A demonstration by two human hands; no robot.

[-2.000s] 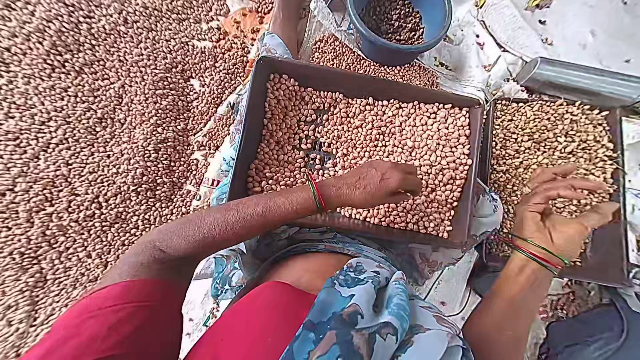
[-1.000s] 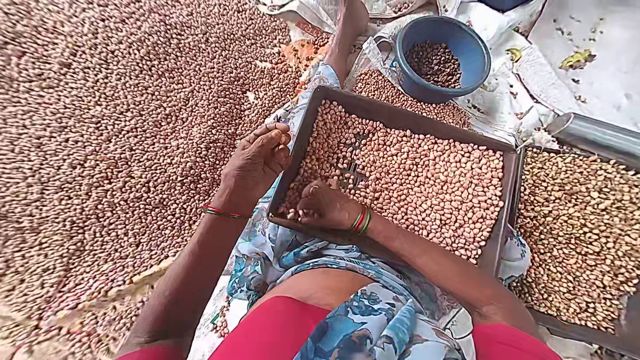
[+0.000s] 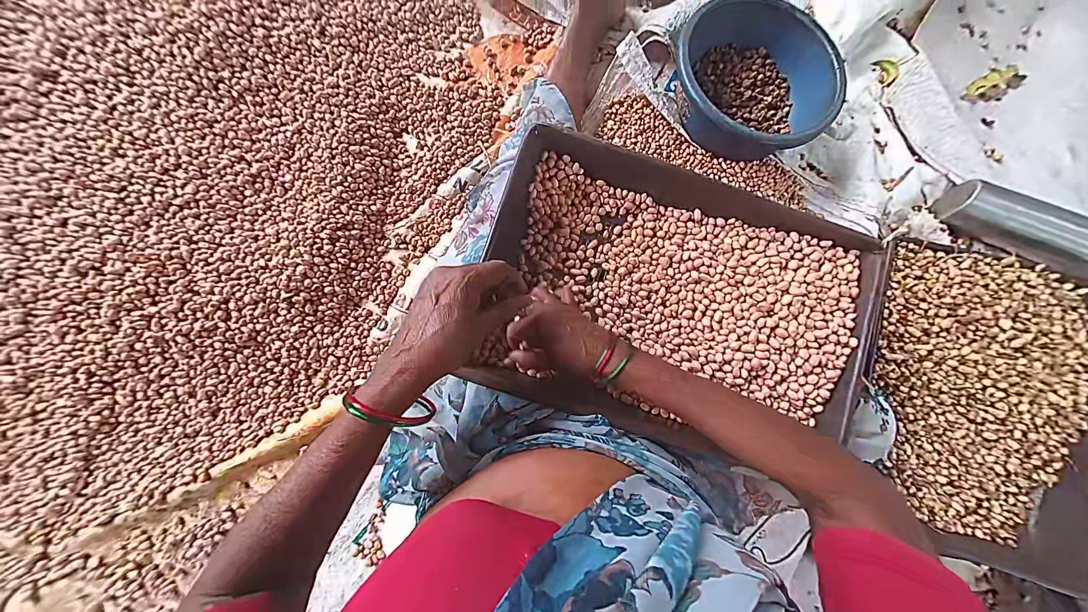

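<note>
A dark rectangular tray (image 3: pixel 680 180) lies across my lap, holding a layer of pinkish shelled peanuts (image 3: pixel 731 297). Over its near left corner my two hands meet. My left hand (image 3: pixel 459 314) has its fingers curled down at the tray's left rim; what lies between them is hidden. Beside it, touching or nearly so, my right hand (image 3: pixel 557 336) has bent fingers low among the peanuts, with a few pale kernels at the fingertips. Whether it grips any cannot be told. Red and green bangles circle both wrists.
A great spread of peanuts (image 3: pixel 212 212) covers the ground at left. A blue plastic tub (image 3: pixel 816 76) with dark bits stands beyond the tray. At right are a second tray (image 3: pixel 1054 544) of yellowish-brown kernels (image 3: pixel 977 382) and a metal cylinder (image 3: pixel 1020 221). White sheeting (image 3: pixel 1011 51) lies behind.
Two seconds ago my right hand was over the right-hand tray and my left over the middle of the lap tray. Both are now at its near left corner. The view has shifted left.
</note>
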